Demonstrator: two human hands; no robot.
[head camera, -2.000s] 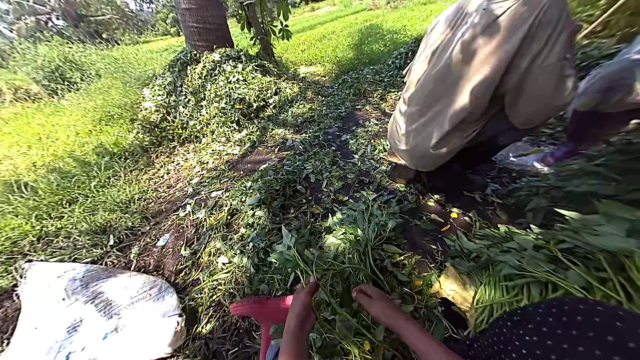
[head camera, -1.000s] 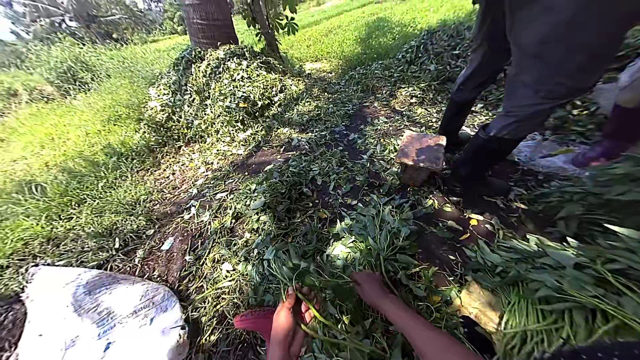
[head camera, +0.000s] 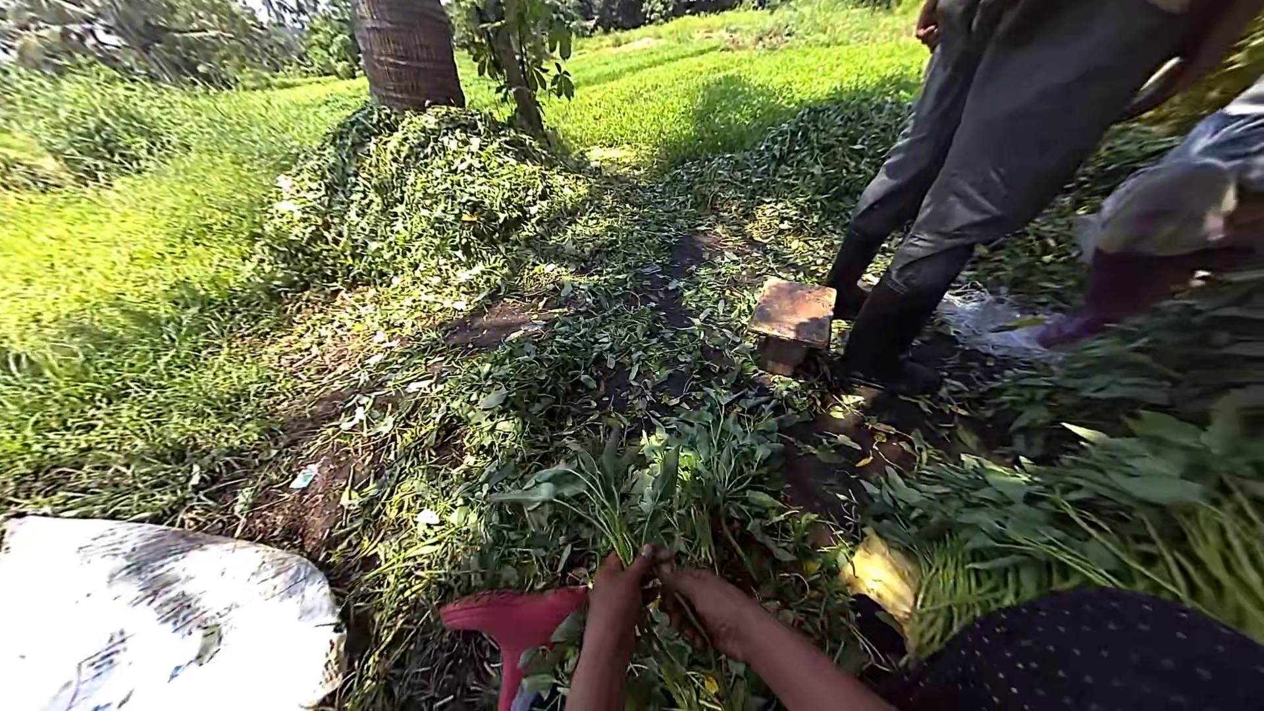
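Note:
At the bottom middle, my left hand (head camera: 620, 592) is closed on a small bunch of leafy green stems (head camera: 617, 513), whose leaves fan out above the fingers. My right hand (head camera: 701, 602) meets it at the stems, with thumb and fingers pinched on them. More cut greens (head camera: 701, 454) lie on the ground just beyond both hands. A large pile of long-stemmed greens (head camera: 1076, 533) is at the right, beside a dark dotted cloth (head camera: 1096, 652). Left of my left hand is a pink rubber boot (head camera: 518, 622).
A white sack (head camera: 168, 612) lies at lower left. A person in dark trousers (head camera: 1027, 138) and boots stands by a low wooden stool (head camera: 793, 313). Another person's leg (head camera: 1145, 237) shows at far right. A heap of leaves surrounds a tree trunk (head camera: 407, 54).
The person ahead, bent over two seconds ago, now stands upright, and the low stool has come into view. My hands have come together at the stems.

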